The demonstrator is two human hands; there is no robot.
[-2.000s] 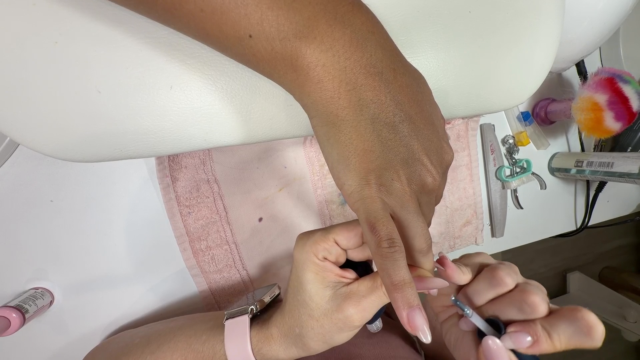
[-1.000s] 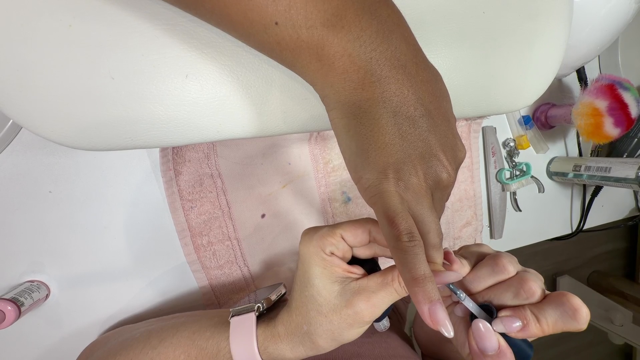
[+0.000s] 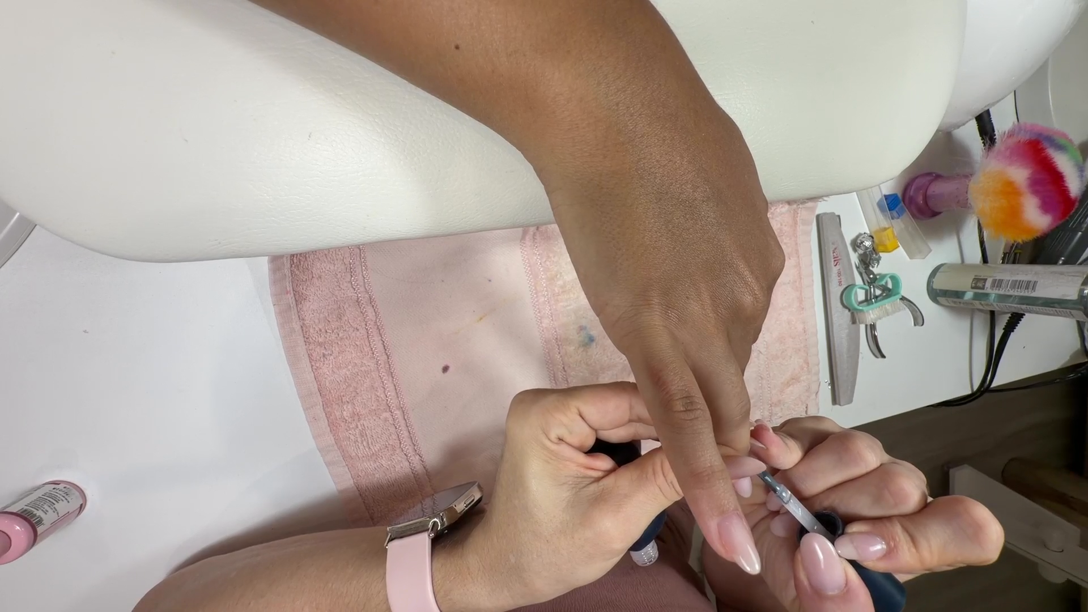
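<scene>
Another person's hand (image 3: 680, 280) reaches down over a white padded armrest, its fingers pointing toward me. My left hand (image 3: 586, 484), with a pink-strapped watch (image 3: 425, 527) on the wrist, grips a finger of that hand and also holds a dark polish bottle (image 3: 650, 531), mostly hidden in the palm. The dark cap (image 3: 875, 586) of a nail polish brush (image 3: 792, 503) is pinched between thumb and finger of my right hand (image 3: 884, 501). The brush tip is close to the held fingertips; whether it touches a nail is hard to tell.
A pink towel (image 3: 459, 340) lies under the hands, beside the white armrest (image 3: 255, 153). At right are a nail file (image 3: 837, 314), a small green-handled brush (image 3: 874, 295), metal nippers (image 3: 869, 255), a fluffy multicoloured brush (image 3: 1024, 183) and a clear bottle (image 3: 1011, 287). A pink bottle (image 3: 42, 514) lies far left.
Since two seconds ago, the polish brush in my right hand has come closer to the held fingertips. My left hand keeps its grip on the other person's finger.
</scene>
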